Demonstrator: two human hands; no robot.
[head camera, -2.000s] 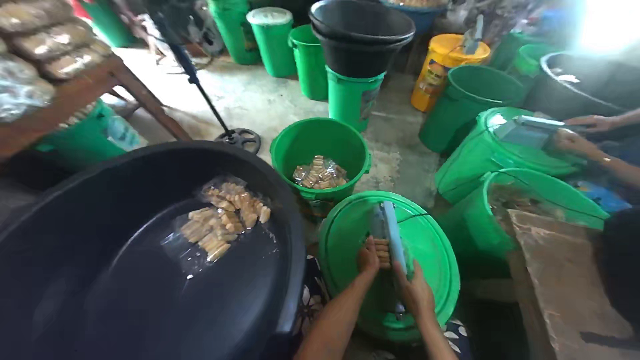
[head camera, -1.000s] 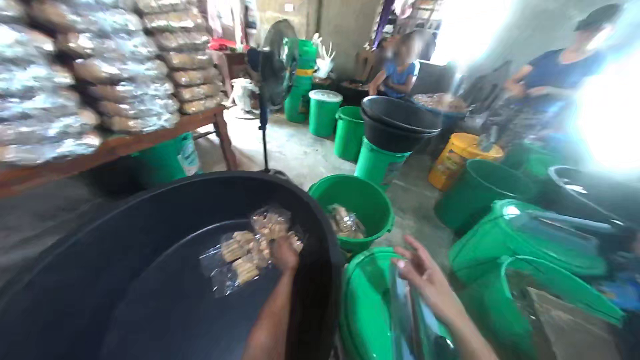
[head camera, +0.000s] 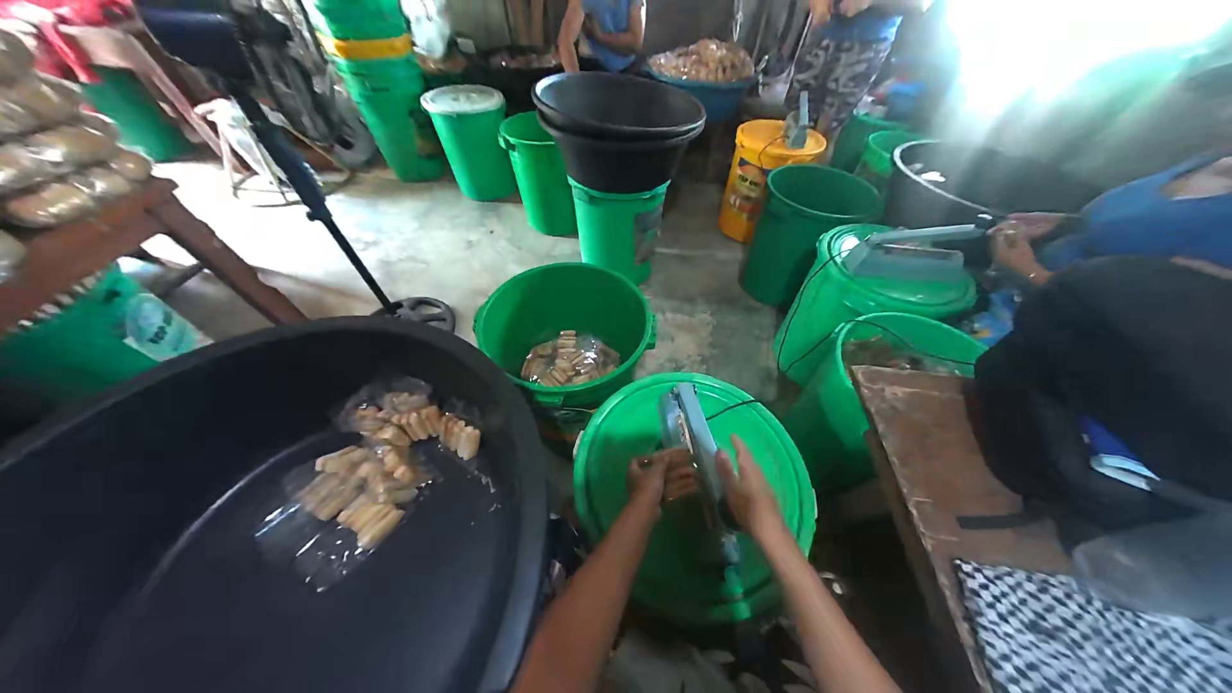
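My left hand (head camera: 656, 478) holds a clear bag of brown finger-shaped snacks (head camera: 681, 474) at the left side of a grey hand impulse sealer (head camera: 705, 462). The sealer lies on a green bucket lid (head camera: 616, 443). My right hand (head camera: 749, 486) is against the sealer's right side, fingers spread, thumb side partly hidden. To the left, a large black tub (head camera: 520, 462) contains several clear bags of the snacks (head camera: 371, 486). Just beyond the lid, an open green bucket (head camera: 568, 279) holds more bagged snacks (head camera: 570, 359).
A wooden table (head camera: 924, 452) is at right, beside a person in blue (head camera: 1155, 217) whose hand touches another sealer (head camera: 905, 248). Stacked black basins (head camera: 621, 111) top a green bucket ahead. A stand's black pole (head camera: 342, 241) rises behind the tub; a wooden bench (head camera: 173, 221) holds packs.
My left hand was in the black tub at the snack bags one second ago; now it is at the sealer with a bag. My right hand has come down to the sealer's side.
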